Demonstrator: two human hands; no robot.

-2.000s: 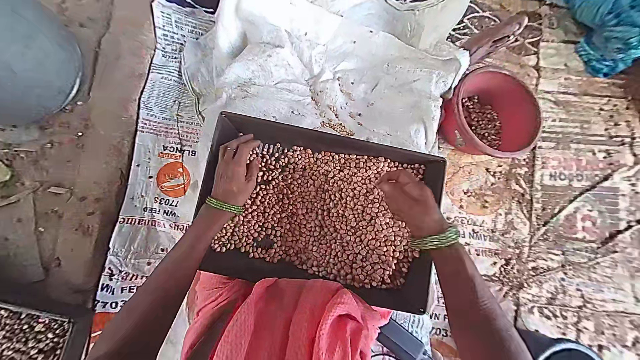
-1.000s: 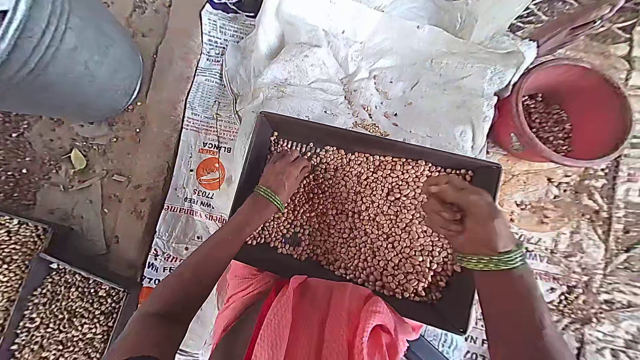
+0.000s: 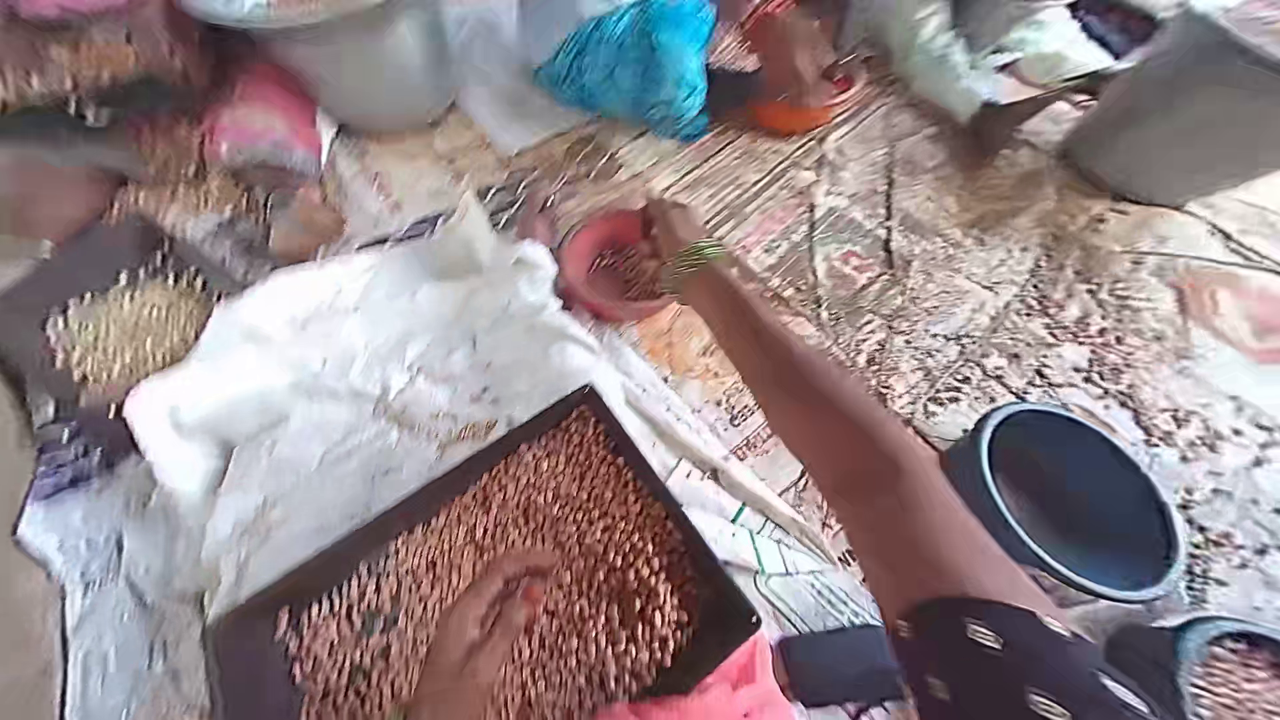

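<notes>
My right hand [image 3: 672,228], with a green bangle at the wrist, is at the right rim of a red bowl [image 3: 592,285] that has brown nuts or seeds in it. Blur hides whether its fingers grip the rim or hold anything. Below, my left hand [image 3: 490,610] rests with curled fingers on the reddish-brown kernels [image 3: 610,530] in a dark rectangular tray [image 3: 400,530]. Something small and orange-red shows at its fingertips, too blurred to name. Under the tray's far side lies a white sack [image 3: 350,350].
A dark round tub [image 3: 1080,500] stands at the right, with another container [image 3: 1240,670] of kernels below it. A blue plastic bag [image 3: 635,65] lies at the top. Beside an orange bowl [image 3: 790,115] is another person's hand [image 3: 795,55]. Another tray [image 3: 90,270] is at the left.
My right hand has moved from over the tray out to the red bowl. My left hand stays over the kernels. The view has swung strongly to the right and up.
</notes>
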